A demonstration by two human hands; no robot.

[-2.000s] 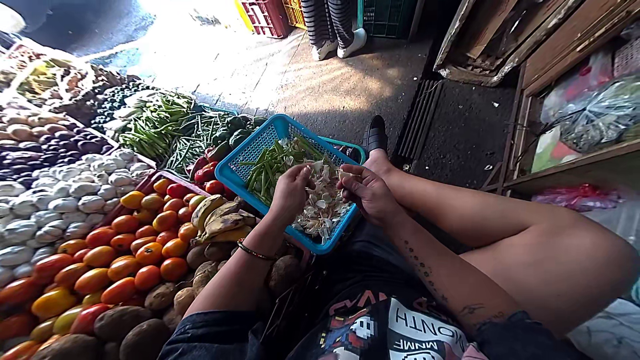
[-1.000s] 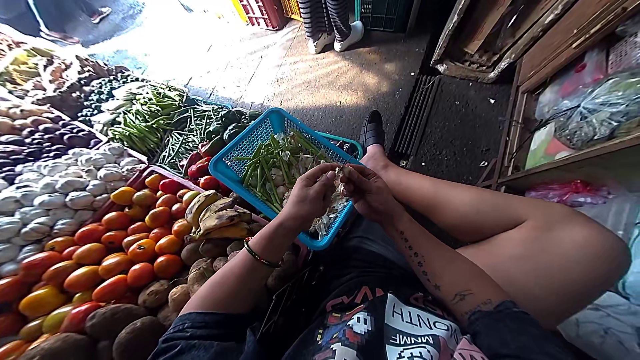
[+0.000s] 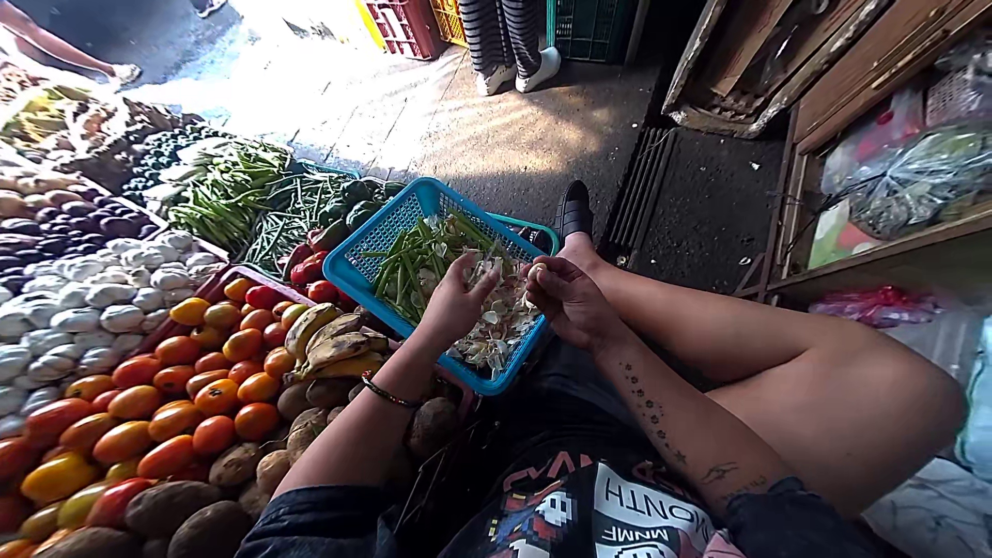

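A blue plastic basket (image 3: pixel 353 267) with perforated sides rests by my lap. Green stalks (image 3: pixel 403 267) lie in its left part, and papery garlic skins (image 3: pixel 496 325) cover its right part. My left hand (image 3: pixel 457 298) is over the basket, its fingers apart above the stalks and skins; whether a scrap of skin clings to them is hard to tell. At the basket's right edge, my right hand (image 3: pixel 570 302) pinches a small pale garlic clove (image 3: pixel 536 271) between thumb and fingertips.
To the left lie tomatoes (image 3: pixel 174 418), garlic bulbs (image 3: pixel 108 294), bananas (image 3: pixel 333 341), brown root vegetables (image 3: pixel 209 531) and green beans (image 3: pixel 232 194). A person's striped trouser legs (image 3: pixel 504 35) stand ahead. A wooden shelf (image 3: pixel 876 256) with plastic bags is at the right.
My hands were close together over the basket; now they are apart, the left with its fingers spread. At the upper left, a passer-by's leg shows in a different place.
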